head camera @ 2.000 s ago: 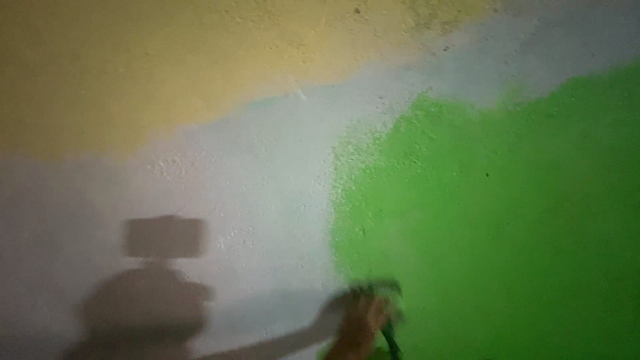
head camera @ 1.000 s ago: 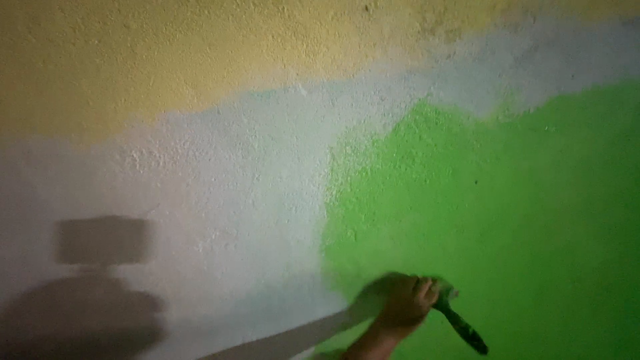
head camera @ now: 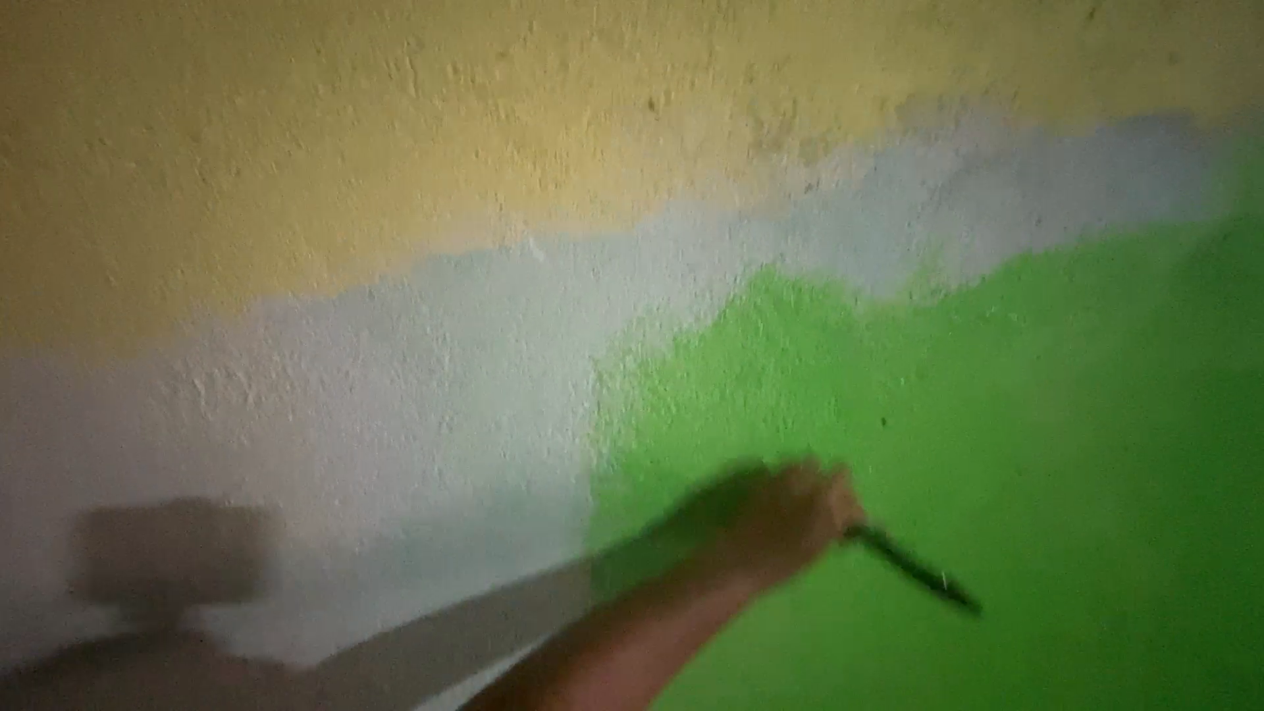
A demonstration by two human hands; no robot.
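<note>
My right hand (head camera: 805, 509) reaches up and to the right from the bottom edge, its fingers closed around what looks like a paintbrush. The dark handle (head camera: 918, 571) sticks out of the fist and slants down to the right. Its bristle end is hidden by my hand and blur. Behind the hand is the bright green painted area (head camera: 987, 444) of a rough wall; whether the brush touches it cannot be told. Left of the green lies a pale grey-white band (head camera: 444, 395). My left hand is out of view.
Yellow paint (head camera: 346, 148) covers the upper wall, with an uneven lower edge. The pale band runs between yellow and green, rising to the right. A shadow of a head with a boxy shape on top (head camera: 173, 553) falls at lower left, and an arm's shadow (head camera: 474, 622) stretches toward my hand.
My right hand, holding the brush, has moved to the right across the green paint since the earliest frame. More of my forearm shows now. The view has shifted somewhat.
</note>
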